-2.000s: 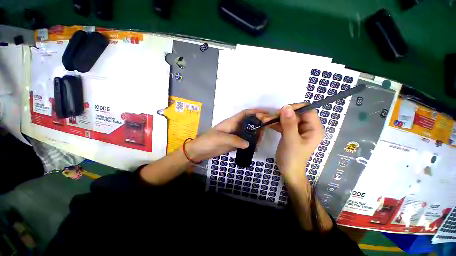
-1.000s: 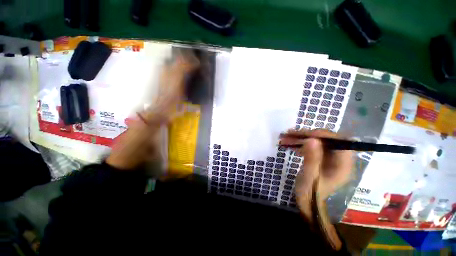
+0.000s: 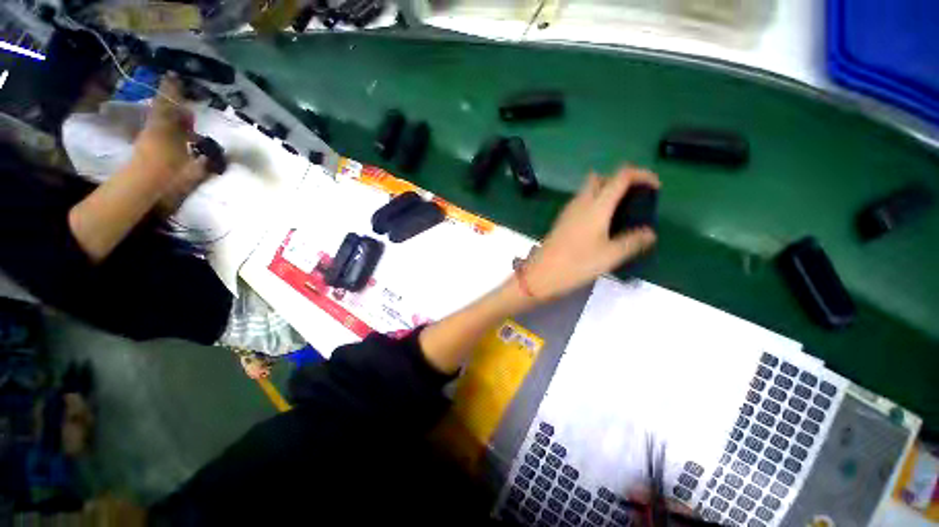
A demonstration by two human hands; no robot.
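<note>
My left hand (image 3: 585,235), with a red string at the wrist, holds a black plastic housing (image 3: 635,218) over the near edge of the green belt, just beyond the label sheet. My right hand (image 3: 669,508) is mostly cut off by the bottom edge and blurred. It holds dark tweezers (image 3: 655,476) over the lower part of the sheet. The label sheet (image 3: 659,360) has a blank white middle, with small dark labels along its bottom and right side. Two black housings (image 3: 355,261) (image 3: 409,215) lie on the printed board left of it.
Several black housings (image 3: 704,147) lie scattered on the green belt (image 3: 577,129). A co-worker's hands (image 3: 165,144) work with a black piece at the upper left. A blue tray (image 3: 891,51) stands at the upper right. A yellow patch (image 3: 502,376) lies beside the sheet.
The view has swung left, showing more belt and a co-worker. My left hand has moved from the board to the belt edge and now visibly holds a housing. My right hand now shows at the bottom edge.
</note>
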